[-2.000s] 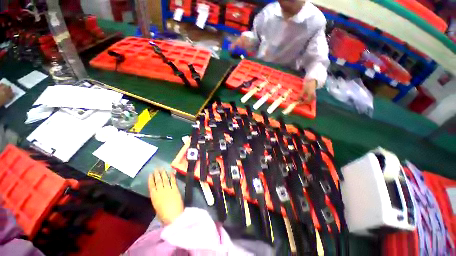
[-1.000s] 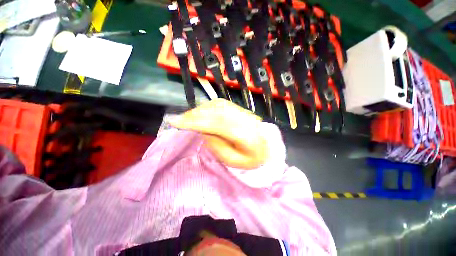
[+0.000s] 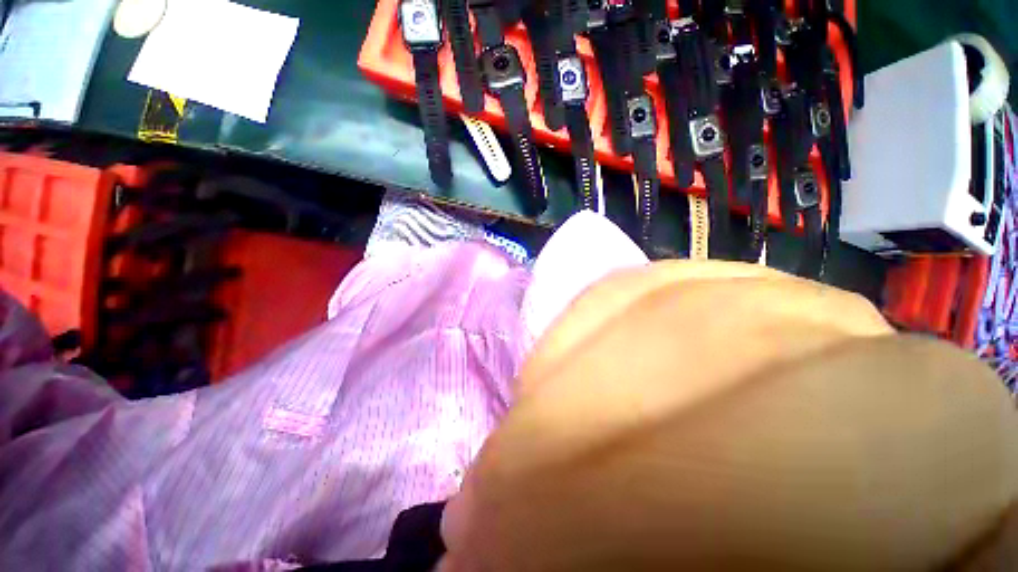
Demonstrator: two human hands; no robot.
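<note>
My right hand (image 3: 759, 413) is very large and blurred, close to the camera, and fills the lower right. Its fingers cannot be made out, and I cannot tell whether it holds anything. A white cuff (image 3: 580, 268) shows at its upper left. My left hand is not in view. Beyond, a red-orange watch tray (image 3: 385, 56) holds many black-strap smartwatches (image 3: 569, 80), sensor sides showing on several. Their straps hang over the tray's near edge, with a few pale straps among them. The top of the tray is cut off by the picture's edge.
A white boxy device (image 3: 910, 151) stands right of the tray, with purple-white cables (image 3: 999, 302) beyond it. A white paper sheet (image 3: 218, 56) and a round cream pad (image 3: 140, 16) lie at upper left. Red trays (image 3: 50, 246) with black straps stand at left.
The view has tilted down from the bench and the person opposite. My right hand has moved from beside the watch tray, across my front, up close to the camera.
</note>
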